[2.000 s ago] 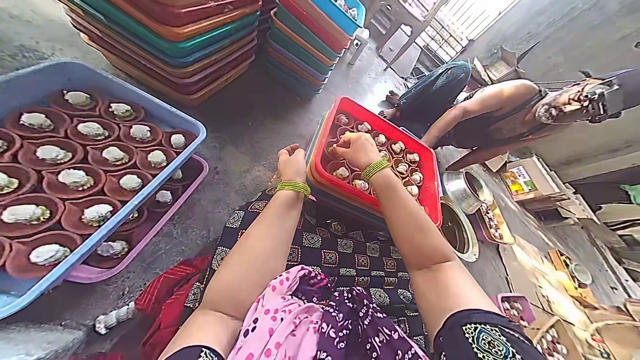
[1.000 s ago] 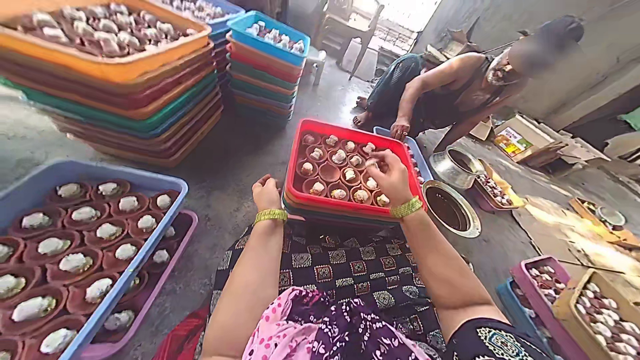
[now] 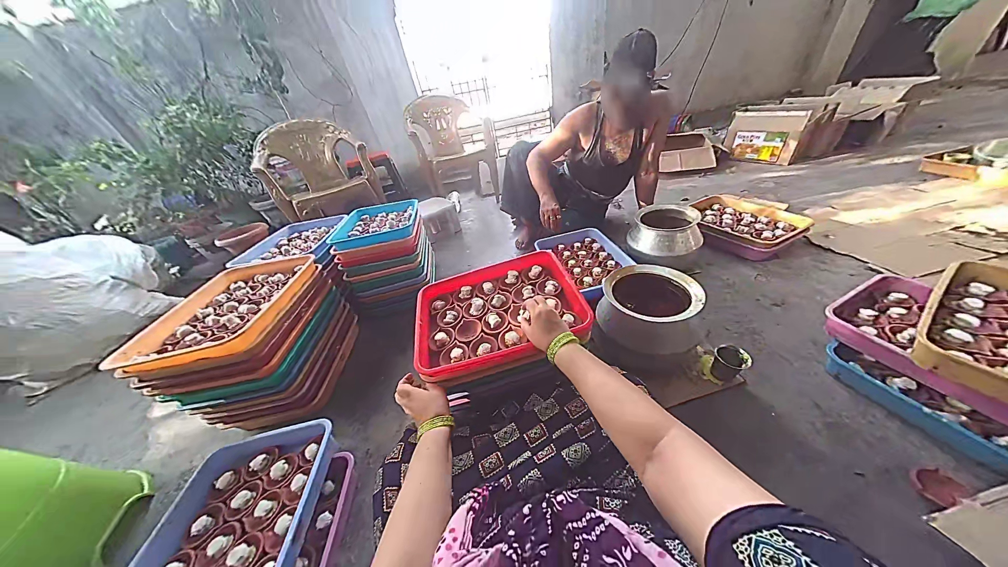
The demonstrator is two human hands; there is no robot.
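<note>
A red plastic tray [image 3: 504, 365] on top of a stack in front of my lap holds rows of small clay cups [image 3: 468, 327], most with a white, wick-like lump inside. My right hand [image 3: 543, 321] reaches into the tray's right part, its fingertips down at a cup and a white lump; whether it grips the lump is hard to tell. At the tray's near left corner is my left hand [image 3: 423, 400], fingers curled close to the rim; its fingertips are partly hidden. Beside the tray, at the right, stands a metal pot of dark liquid [image 3: 652, 295].
Stacked trays of cups [image 3: 236, 346] stand at the left, with a blue tray [image 3: 319, 441] near the front. A person [image 3: 614, 150] squats beyond a blue tray [image 3: 622, 256]. A second metal pot [image 3: 665, 236], a small cup [image 3: 728, 362] and more trays [image 3: 843, 323] are at the right.
The view has swung up and levelled. My right hand has stayed over the red tray, while my left hand, apart from the rim a second ago, is now at its near left corner.
</note>
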